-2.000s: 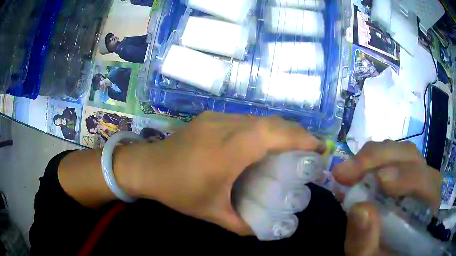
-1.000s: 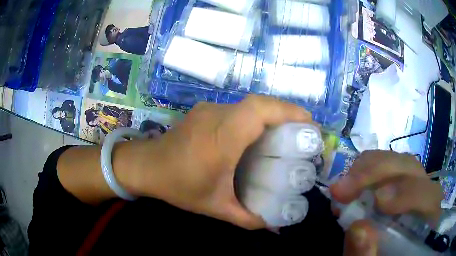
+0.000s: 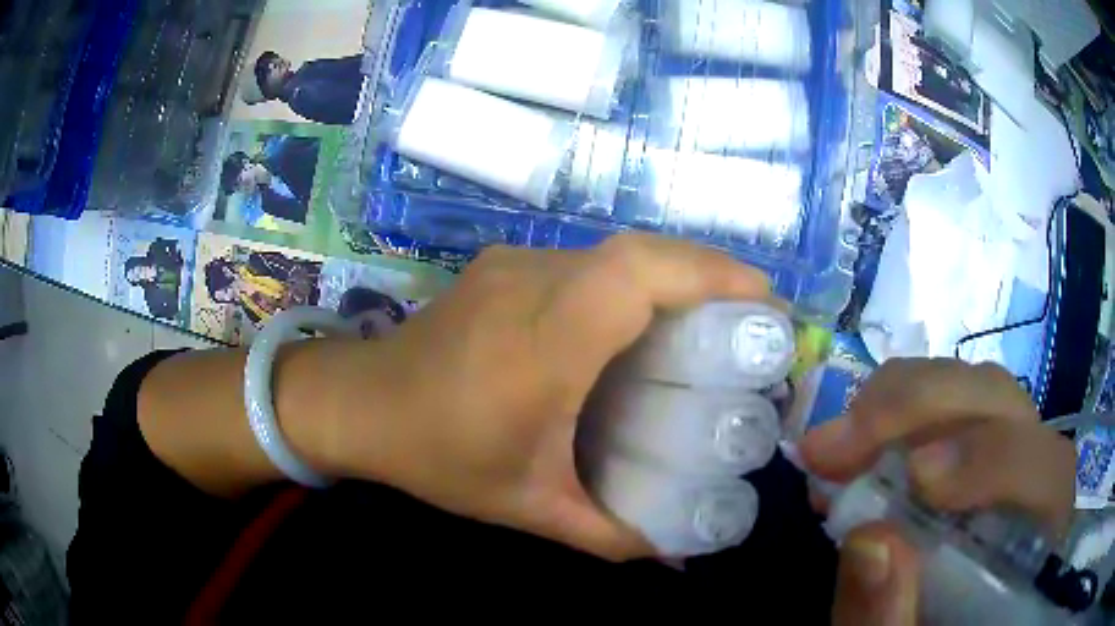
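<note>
My left hand (image 3: 526, 379), with a pale bangle at the wrist, is closed around three frosted white housings (image 3: 685, 428) fanned one above another, their round ends facing right. My right hand (image 3: 948, 440) holds a translucent whitish dispenser (image 3: 966, 556) with clear and black fittings, cut off by the lower right edge. Its pale tip is beside the round end of the middle housing; whether they touch cannot be told. The fingers of my right hand hide part of the dispenser's front.
A clear tray with bluish edges (image 3: 489, 229) holds white housings in two columns. Stacked trays (image 3: 159, 122) stand at upper left. Photo pictures (image 3: 272, 184) cover the table. A crumpled white sheet (image 3: 935, 263), a black cable and a black phone (image 3: 1076, 306) lie at right.
The three housings in my left hand have moved up from two seconds ago and stay nearly in place since one second ago. The dispenser tip has moved slightly towards the middle housing.
</note>
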